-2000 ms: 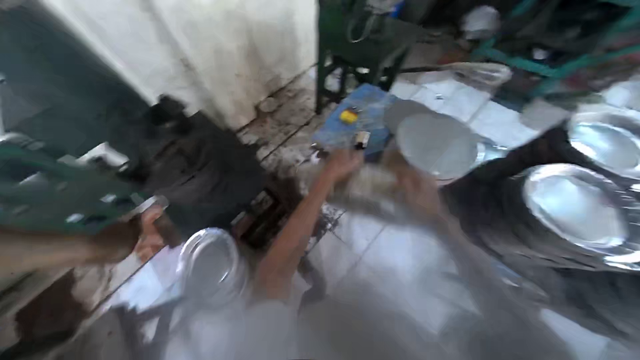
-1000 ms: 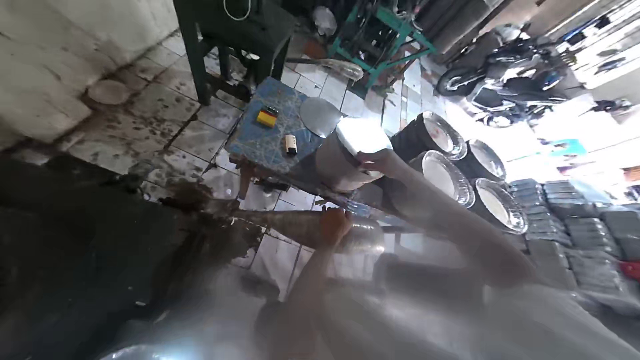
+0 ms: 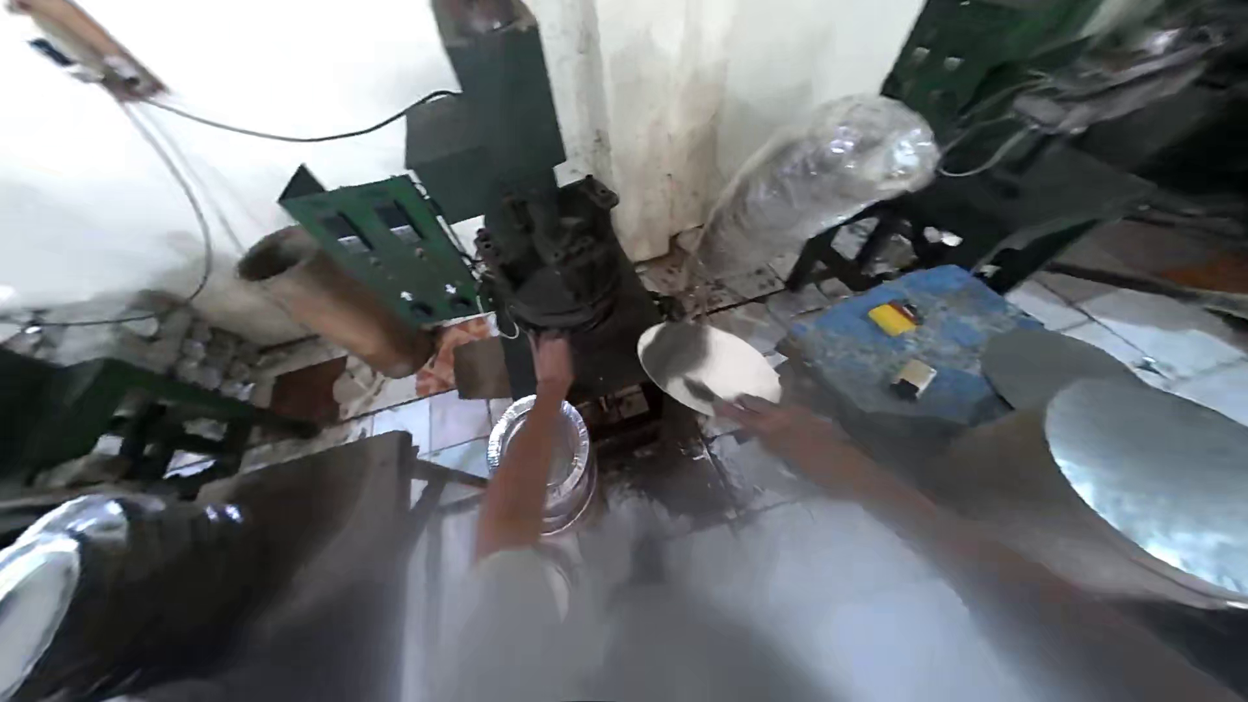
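Observation:
My right hand (image 3: pixel 765 419) grips the near edge of a thin round sheet-metal disc (image 3: pixel 717 366), tilted in front of the dark metal press (image 3: pixel 561 253). My left hand (image 3: pixel 553 361) is at the lower front of the press; its fingers are blurred, and I cannot tell whether they hold anything. Below my left forearm stands a stack of round foil-like metal pans (image 3: pixel 575 439) with crimped rims. At the right, a tall stack of flat metal discs (image 3: pixel 1150 468) stands beside a low blue table (image 3: pixel 848 361).
A green control panel (image 3: pixel 390 249) stands left of the press, near a rusty cylinder (image 3: pixel 336 302). A yellow object (image 3: pixel 892 318) and a small container (image 3: pixel 914 377) lie on the blue table. Behind are a plastic-wrapped bundle (image 3: pixel 829 175) and green machinery. More shiny pans (image 3: pixel 44 585) are at lower left.
My right hand has left the disc stack by the blue table and is now at the press with a disc. My left hand has moved to the press. The view has turned left.

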